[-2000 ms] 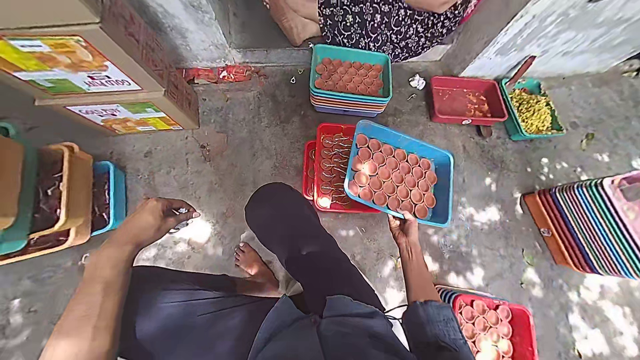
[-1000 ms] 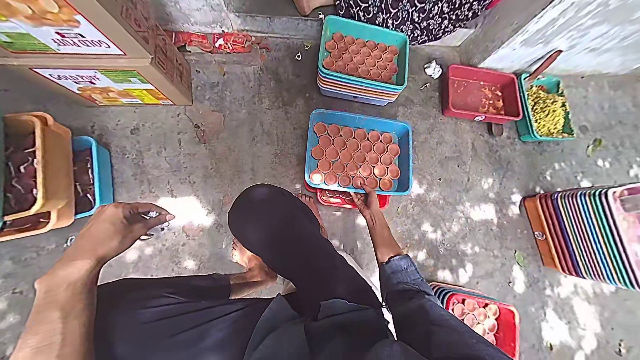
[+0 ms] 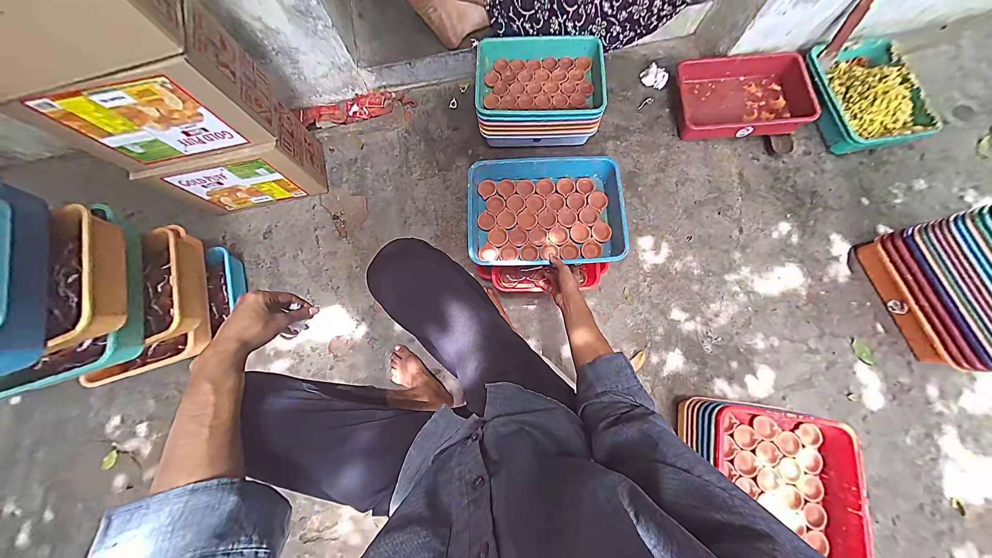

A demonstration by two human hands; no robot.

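My right hand (image 3: 564, 280) grips the near rim of a blue plastic tray (image 3: 620, 209), its fingers at the edge. Rows of small round clay cups (image 3: 535, 203) fill most of that tray. Under its near edge, partly hidden, shows a red tray (image 3: 591, 277) with thin strands in it. On the left, my left hand (image 3: 267, 316) is closed around some small whitish, shiny pieces (image 3: 294, 319), which I cannot make out clearly. It is held above the floor, beside the stacked trays.
Ahead stands a tray stack topped by a teal tray (image 3: 484, 77) of cups, with a seated person behind. Cartons (image 3: 310, 167) and filled trays (image 3: 116, 287) are at left. At right are a red tray (image 3: 697, 101), a green tray (image 3: 833, 128) of yellow bits, stacked trays (image 3: 891, 302) and a red tray (image 3: 852, 480) of cups.
The blue tray, tilted over the right part of the red tray two seconds ago, has moved left and now lies squarer, covering most of it. My left hand still holds the small pieces.
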